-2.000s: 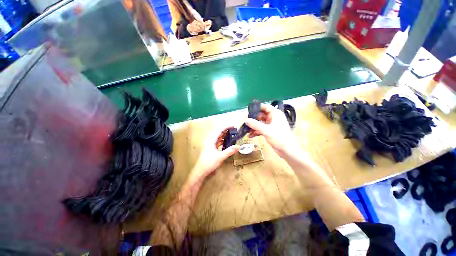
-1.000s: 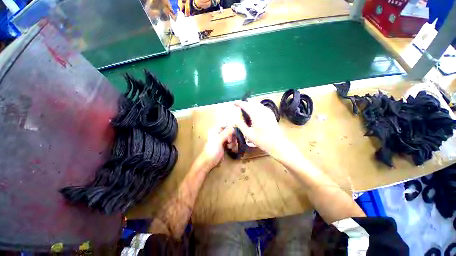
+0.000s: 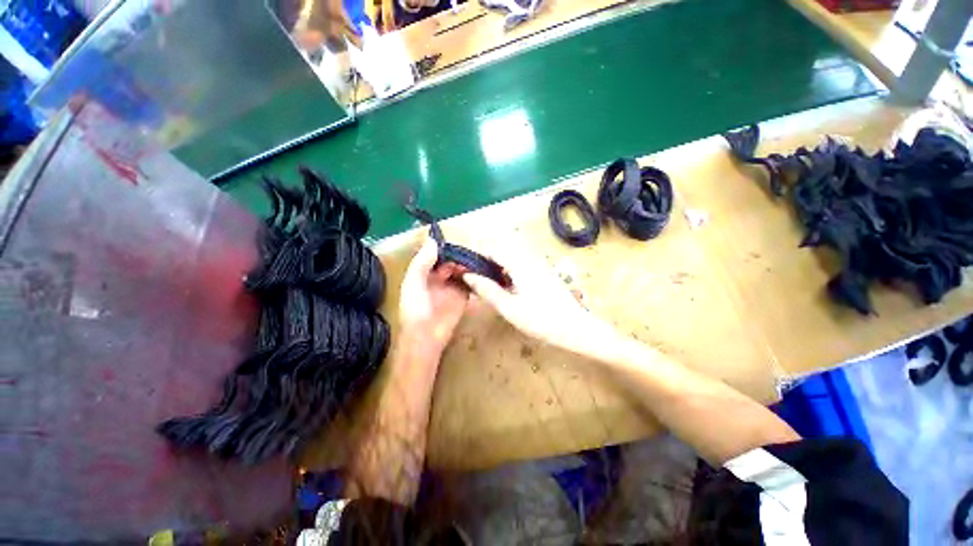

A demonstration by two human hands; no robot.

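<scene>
A black strap-and-ring assembly [image 3: 465, 259] is held between my two hands at mid-bench, its tail pointing up and left. My left hand [image 3: 429, 296] holds its left side. My right hand [image 3: 520, 304] grips its right end with the thumb on top. My fingers partly hide the loop. Several black rings [image 3: 575, 218] lie on the cardboard-covered bench to the right of my hands. Wavy stacks of assemblies [image 3: 320, 320] stand to the left of my left hand. A tangled heap of black straps [image 3: 891, 213] lies at the bench's right.
A large grey red-stained box [image 3: 139, 341] stands at far left. A green conveyor [image 3: 640, 96] runs beyond the bench [image 3: 683, 309]. A blue crate [image 3: 832, 411] with loose rings is below right. Part of another person shows at the far table.
The assembly has come up and left in my hands, and its tail now shows. The view has shifted. The small cardboard square seen before under my hands is no longer visible.
</scene>
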